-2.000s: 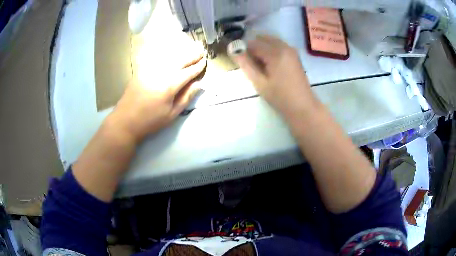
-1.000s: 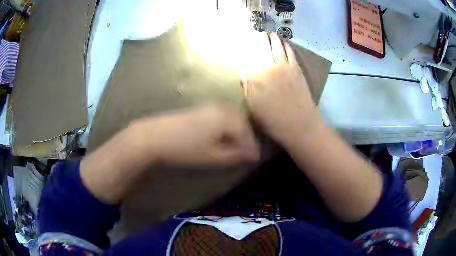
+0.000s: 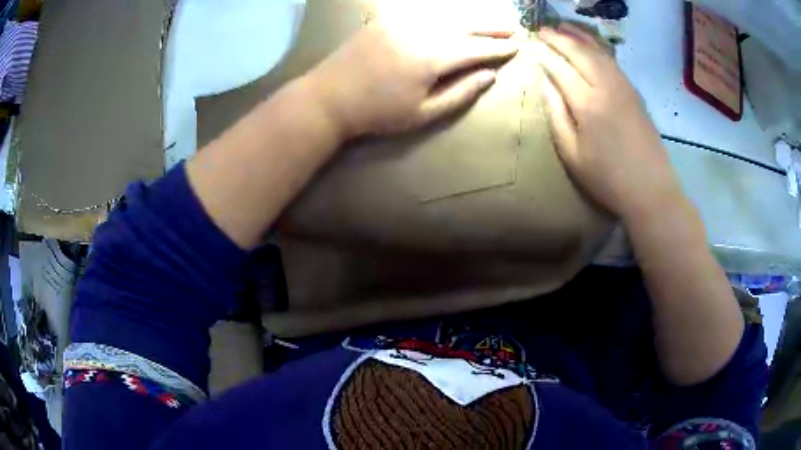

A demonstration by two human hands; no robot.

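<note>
A large khaki-brown garment panel [image 3: 351,206] covers the table in front of me and hangs over its front edge in folds. A patch pocket [image 3: 470,154] lies on it, its side and lower edge showing as thin lines. My left hand [image 3: 408,79] rests palm down on the cloth, partly washed out by lamp glare. My right hand [image 3: 597,110] lies on the cloth's right side, fingers extended and slightly apart. Both hands' fingertips are close to the presser foot area [image 3: 532,16] at the top edge, where the needle cannot be made out.
A stack of cut panels [image 3: 92,105] lies at the left. A phone with a dark red edge [image 3: 716,61] lies right of the machine. The white table [image 3: 694,114] has a dark seam running right. A white item [image 3: 788,156] is at the right edge.
The panel has come further under the lamp, and the pocket outline now shows. My left hand has moved up and forward onto the cloth. My right hand has shifted right in view.
</note>
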